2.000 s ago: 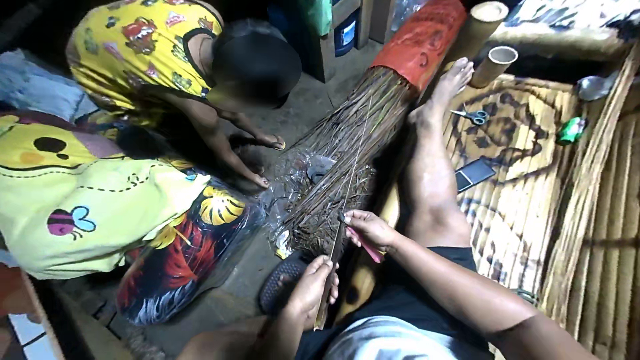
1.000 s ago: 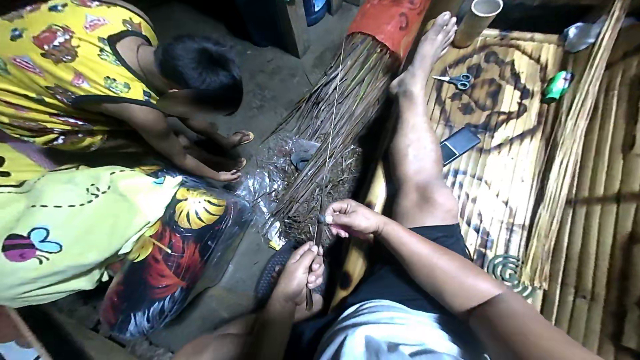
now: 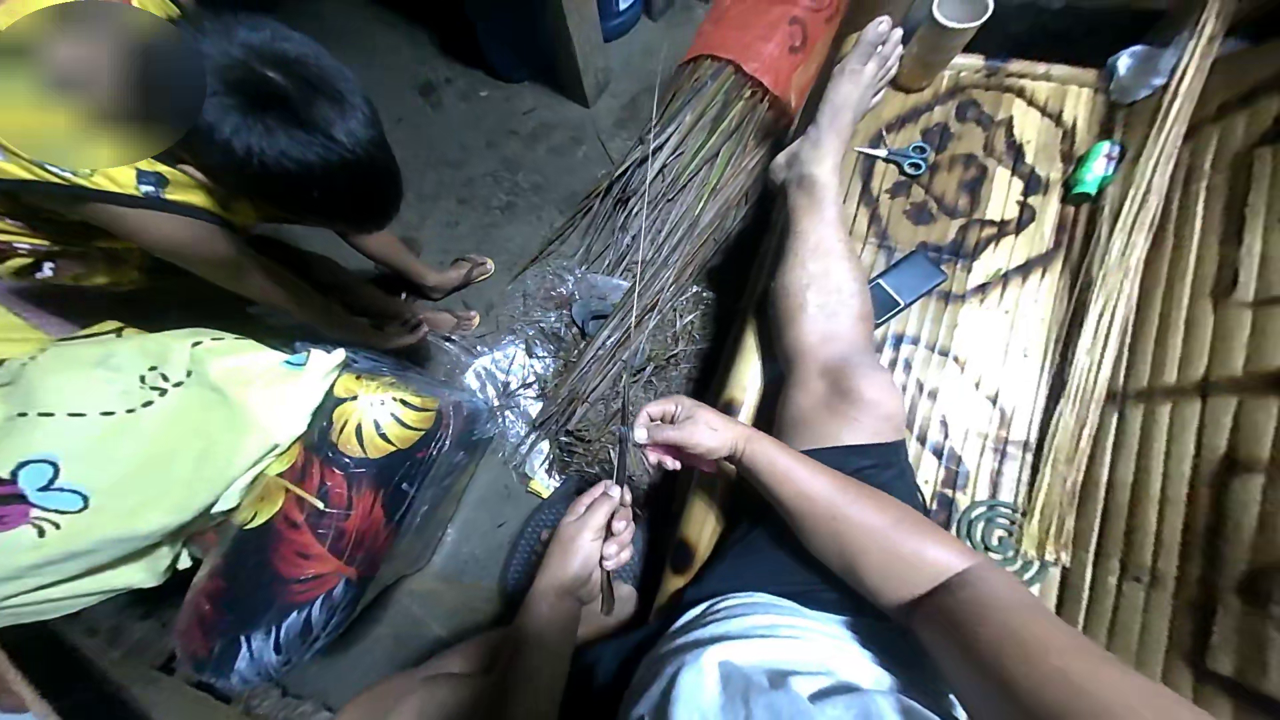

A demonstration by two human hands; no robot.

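Note:
My left hand (image 3: 590,540) is closed around the lower end of a thin dark plant strip (image 3: 622,440), whose pale, narrow length rises toward the upper middle. Just above it, my right hand (image 3: 685,432) pinches the same strip near its middle, with something pink partly hidden in the palm. Behind both hands lies a large bundle of dry brown stalks (image 3: 660,190), its far end wrapped in red-orange plastic (image 3: 765,45). Shredded fibres and clear plastic (image 3: 510,380) lie under the bundle's near end.
Scissors (image 3: 905,158), a phone (image 3: 905,287), a green item (image 3: 1095,170), a green coil (image 3: 990,530) and a long bundle of pale strips (image 3: 1110,290) lie on the bamboo slats at right. A bamboo cup (image 3: 940,40) stands behind. Another person (image 3: 290,120) bends down at left, beside a patterned cushion (image 3: 330,520).
The view has shifted and sits closer to the bundle. My hands stay near each other on thin strip material. The other person remains bent over at the left.

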